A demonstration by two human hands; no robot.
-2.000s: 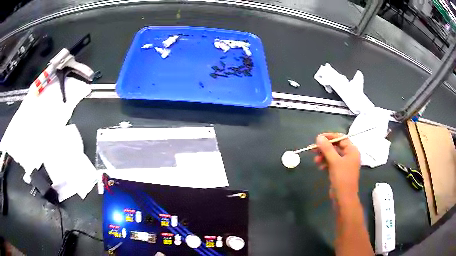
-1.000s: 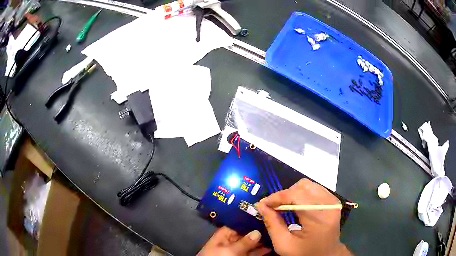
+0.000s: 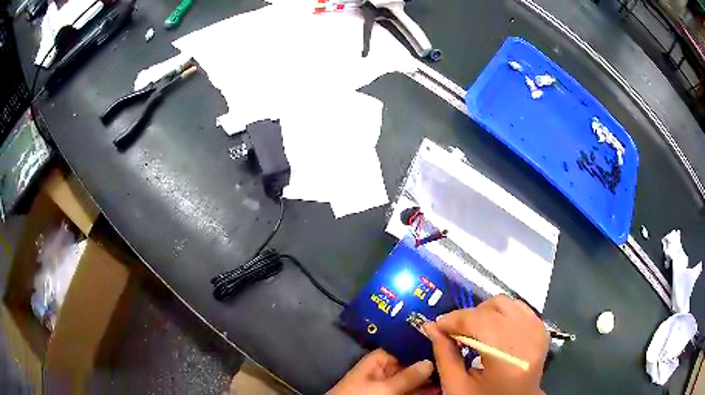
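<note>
The dark blue panel (image 3: 371, 302) lies near the bench's front edge, with a bright light, red and yellow labels and white oval parts. My right hand (image 3: 495, 343) holds the thin pale wooden stick (image 3: 495, 353) over the panel; its fingertips are at the silvery block (image 3: 418, 321). My hand hides the panel's right part. My left hand (image 3: 383, 376) is at the panel's front edge, cut off by the bottom of the picture, its thumb and fingers against the edge. Red and black wires (image 3: 417, 228) stand at the panel's upper corner.
A clear sheet (image 3: 483, 208) lies behind the panel. The blue tray (image 3: 533, 131) with white and black parts is at upper right. A black adapter (image 3: 268, 154) and coiled cable (image 3: 247, 275), pliers (image 3: 147, 104) and white paper (image 3: 309, 100) are left. A white disc (image 3: 605, 322) lies right.
Two seconds ago my right hand held the stick at the white disc; now it is over the panel. My left hand has come into view at the panel. The view has turned left.
</note>
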